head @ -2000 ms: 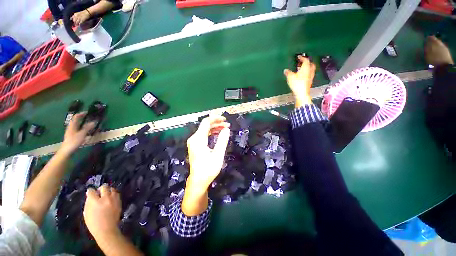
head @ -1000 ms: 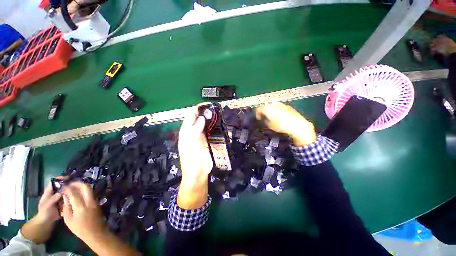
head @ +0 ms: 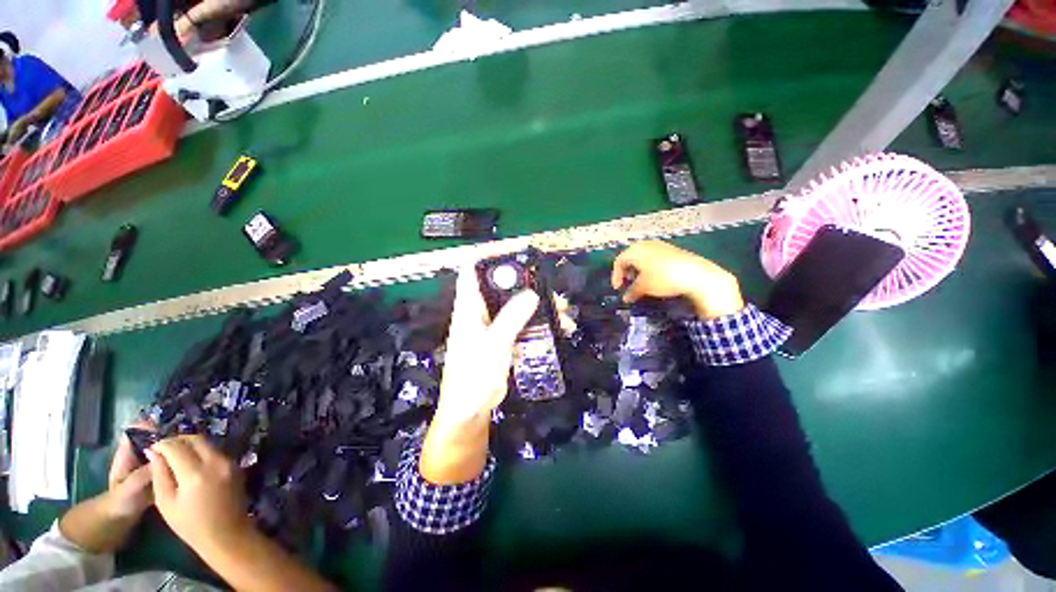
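Note:
My left hand [head: 475,359] holds a black handset [head: 535,335] over the pile, its round light disc at the far end and its pale keypad area nearer me. The thumb lies across its middle. My right hand [head: 677,280] is over the right part of the pile, thumb and fingertips together on a small black piece [head: 629,276], mostly hidden by the fingers. The large loose heap of small black pieces [head: 336,399], some with shiny whitish faces, spreads beneath and left of my hands.
Handsets lie on the green belt [head: 556,127] beyond the pale strip [head: 382,269]. A pink fan [head: 926,231] with a black smartphone [head: 834,283] leaning on it stands right. A neighbour's hands [head: 197,491] work at left, near white sheets [head: 44,428]. Red trays [head: 122,156] are far left.
My right hand has gone from a handset on the belt back to the pile and its fingertips have closed. The handset in my left hand now shows clearly. Belt handsets have shifted left.

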